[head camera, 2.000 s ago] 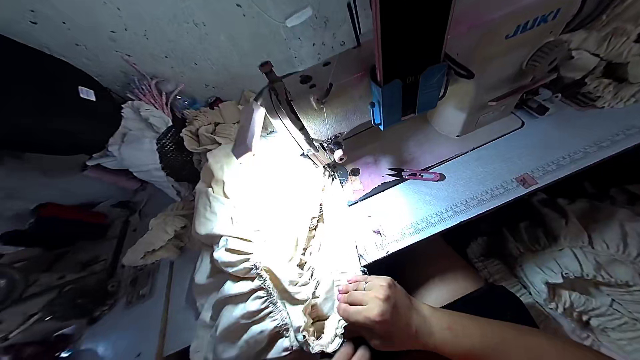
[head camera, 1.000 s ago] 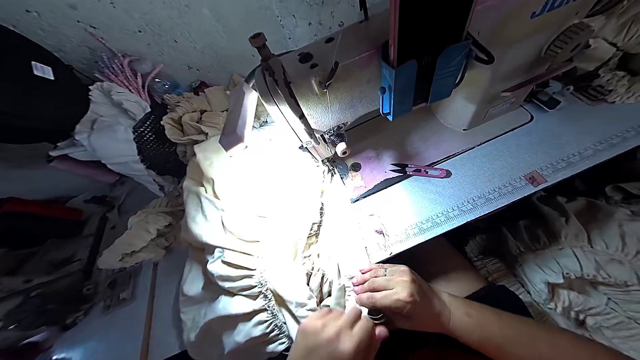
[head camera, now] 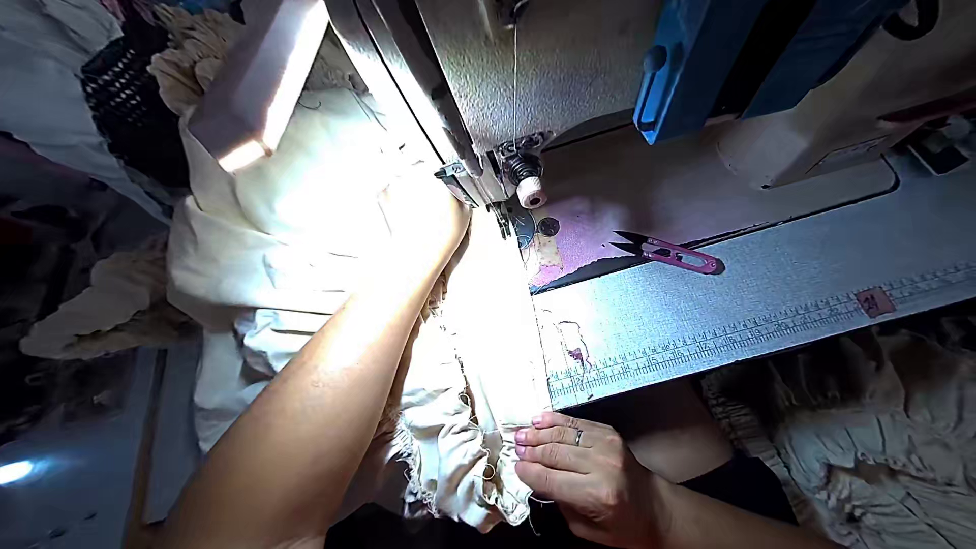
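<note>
Gathered cream fabric (head camera: 290, 267) lies across the sewing machine bed and passes beside the presser foot (head camera: 502, 219). My left hand (head camera: 427, 210) is on it just left of the presser foot; strong glare washes out its fingers, so its grip cannot be made out. Over the table's front edge, my right hand (head camera: 576, 465), with a ring on one finger, holds the near end of a flat strip of the fabric (head camera: 496, 335) next to frayed ruffles. Its thumb is hidden. The strip runs from the presser foot down to this hand.
Pink thread snips (head camera: 675, 254) lie open on the bed right of the needle. A measuring tape (head camera: 686, 339) runs along the front edge. The lamp (head camera: 263, 84) and blue holder (head camera: 690, 72) stand above. More gathered fabric (head camera: 862, 435) is at lower right.
My left hand has moved from beside my right hand at the front edge up to the presser foot. My right hand remains at the fabric's near end. The view has moved closer to the machine.
</note>
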